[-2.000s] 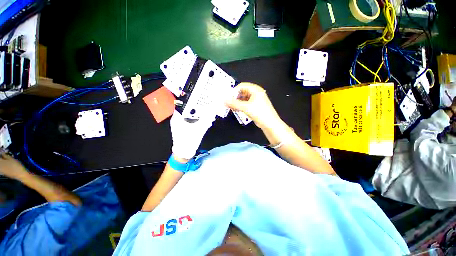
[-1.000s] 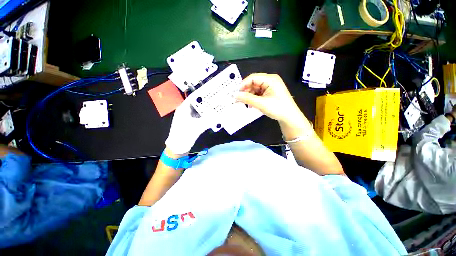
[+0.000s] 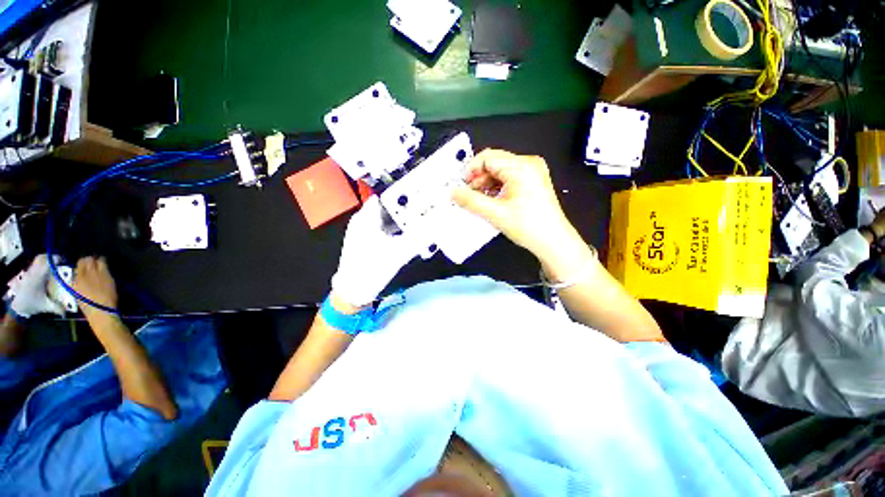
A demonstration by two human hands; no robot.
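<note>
A white electronic unit [image 3: 432,189] with dark dots at its corners is tilted in front of me. My left hand [image 3: 369,254], in a white glove with a blue wrist strap, holds its lower left side. My bare right hand [image 3: 509,194] is at its right side with thumb and forefinger close together on or just over the face; whether they pinch something is too small to tell. Another white plate shows below the held unit. Stacked white units [image 3: 373,131] lie just beyond, beside a red-orange pad [image 3: 322,192].
A yellow carton [image 3: 689,243] stands at right, with a white unit [image 3: 617,136] behind it. Another unit [image 3: 180,222] and blue cables [image 3: 107,180] lie left. More units are on the green surface [image 3: 291,58]. A tape roll [image 3: 725,29] is upper right. People sit on both sides.
The held unit has turned from its earlier steep tilt, and the stacked units beyond are more exposed. The neighbour's hands at left now hold a white unit. Units on the green surface have shifted left.
</note>
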